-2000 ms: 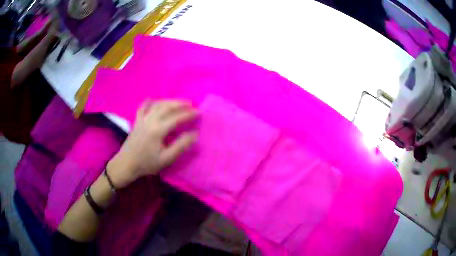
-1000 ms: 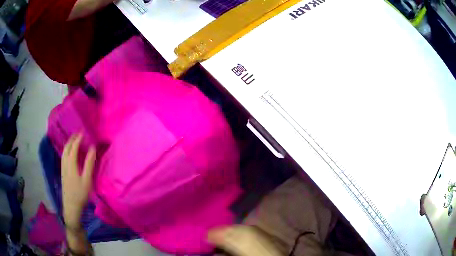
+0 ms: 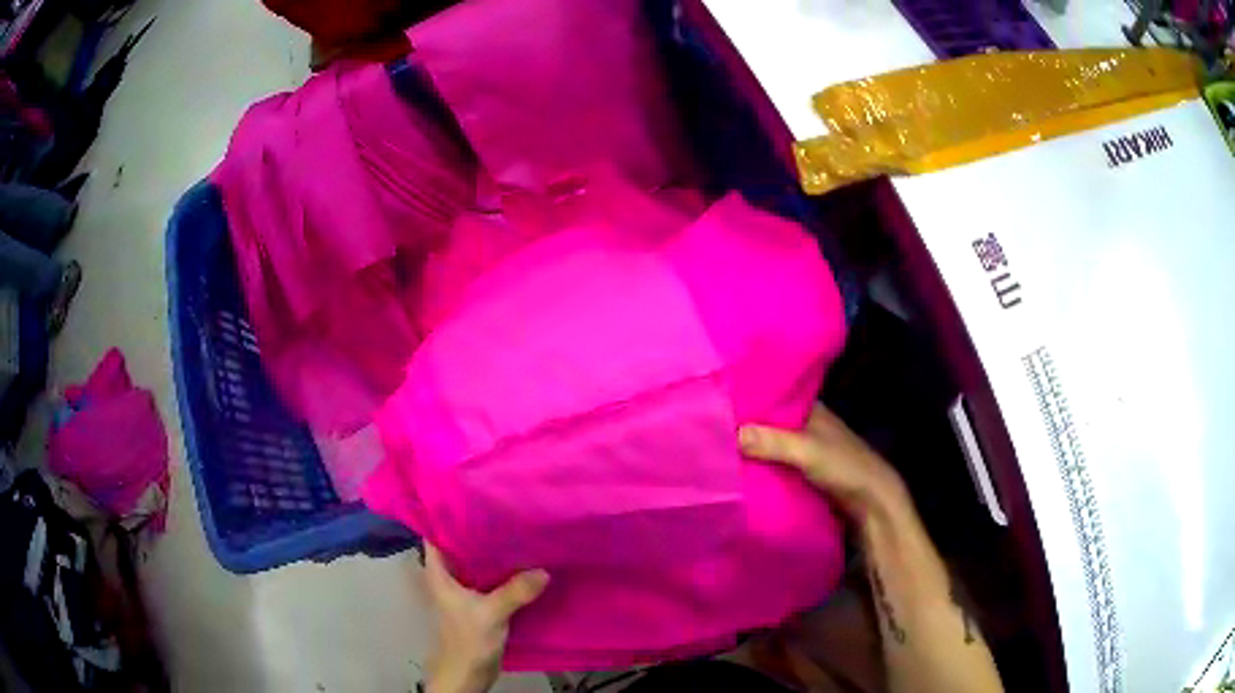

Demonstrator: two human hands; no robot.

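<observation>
A bright pink garment panel (image 3: 799, 305) lies partly over the basket's near side, between my hands. A paler pink rectangular piece (image 3: 596, 339) lies on it, with a raised line across the middle. My left hand (image 3: 474, 616) grips the panel's lower left edge, thumb on top. My right hand (image 3: 813, 460) grips its right side, thumb on top. The fingers under the cloth are hidden.
A blue plastic basket (image 3: 251, 467) holds stacked pink pieces (image 3: 542, 88). The white machine table (image 3: 1138, 352) with yellow tape (image 3: 1002, 115) is at the right. A pink cloth bundle (image 3: 109, 440) lies on the floor at left. A red garment shows at the top.
The view has swung left from the sewing machine to the basket. The panel has left the table and is now at the basket. Both hands now hold its near part.
</observation>
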